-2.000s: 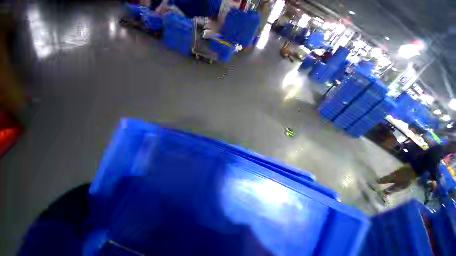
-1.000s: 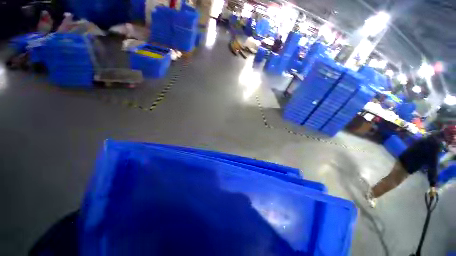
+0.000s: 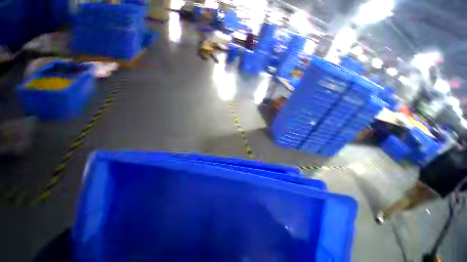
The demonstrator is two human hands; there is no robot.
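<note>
A blue plastic tray (image 3: pixel 210 215) fills the lower middle of the head view, close in front of me. It looks empty, with its raised rim towards the top and its near side cut off by the lower edge. More blue rims show just behind its far rim, so it seems stacked with other trays. A dark shape, perhaps my sleeve, shows at the lower left beside the tray. Neither of my hands is in view.
Tall blue tray stacks (image 3: pixel 327 107) stand ahead on the right. A blue crate with yellow contents (image 3: pixel 56 97) is at the left, before another tray stack (image 3: pixel 107 30). Yellow-black tape (image 3: pixel 84 134) crosses the grey floor. A person (image 3: pixel 440 174) is at the right beside a dark handle.
The view has moved forward and turned. The tall tray stacks look nearer and have shifted left. The yellow-filled crate has shifted to the far left. The blue tray stays in front of me.
</note>
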